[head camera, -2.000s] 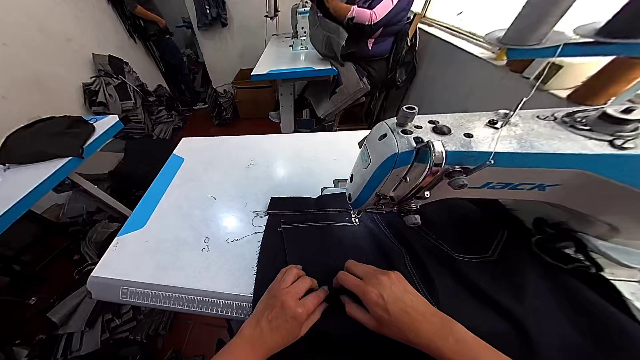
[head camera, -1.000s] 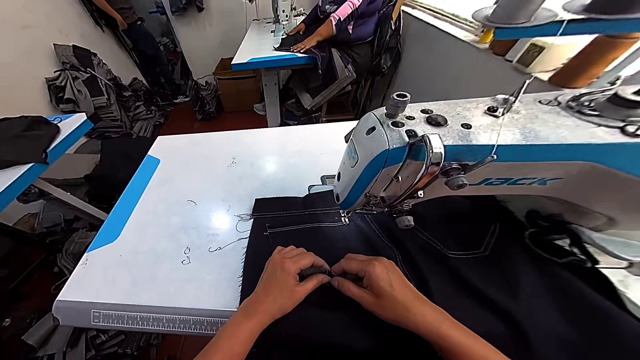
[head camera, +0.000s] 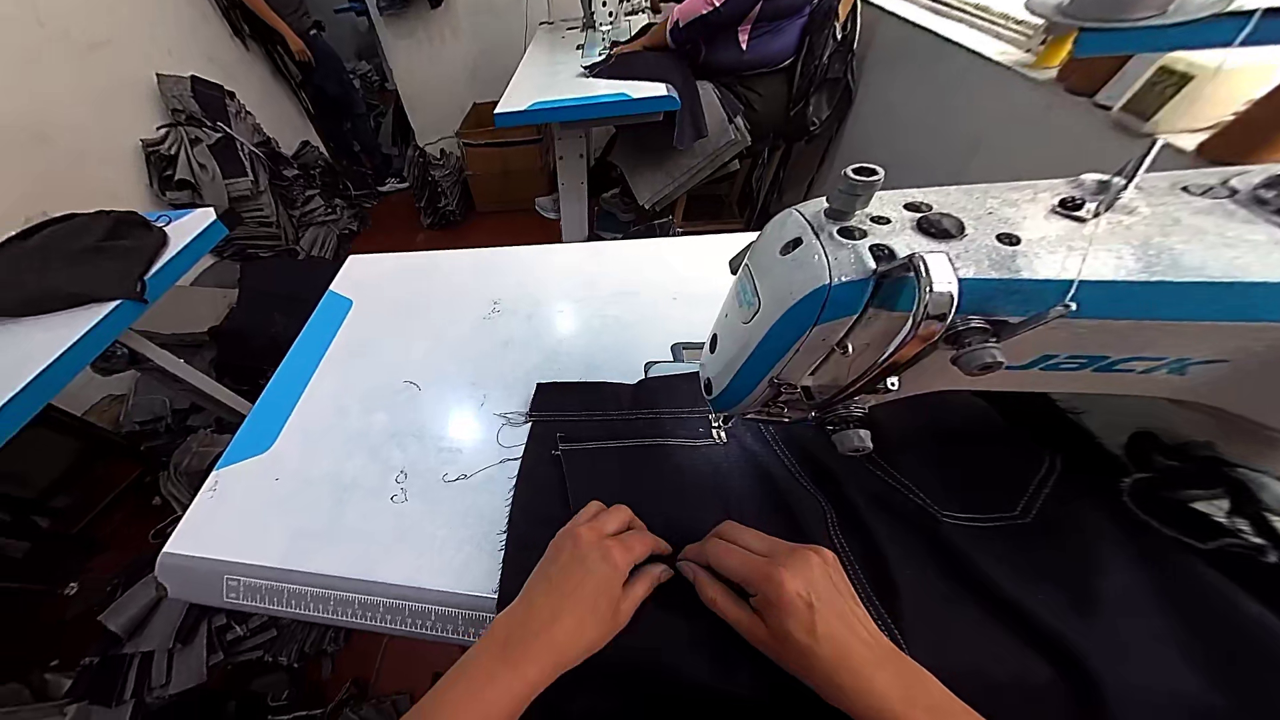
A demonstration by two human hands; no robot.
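Dark denim cloth (head camera: pixel 640 480) with pale double stitching lies under the head of a white and blue Jack sewing machine (head camera: pixel 800 300). The presser foot (head camera: pixel 718 428) is at the inner end of a short stitched line. My left hand (head camera: pixel 600 560) pinches a fold of the cloth between thumb and fingers, below that line. Close on its right, my right hand (head camera: pixel 765 580) grips the same fold, fingertips almost touching the left ones. Loose threads trail from the cloth's frayed left edge. A curved double-stitched outline (head camera: pixel 985 520) shows on the cloth at the right.
The white sewing table (head camera: pixel 400 350) has thread scraps and a ruler strip (head camera: pixel 350 605) along its front edge. Another table with black cloth (head camera: pixel 80 260) stands at the left. Beyond, a co-worker sits at a second machine table (head camera: pixel 590 85). Cloth bundles (head camera: pixel 240 170) lie on the floor.
My hands have come closer together, from apart on the cloth to pinching a fold. The co-worker's cloth now spreads over the far table's edge.
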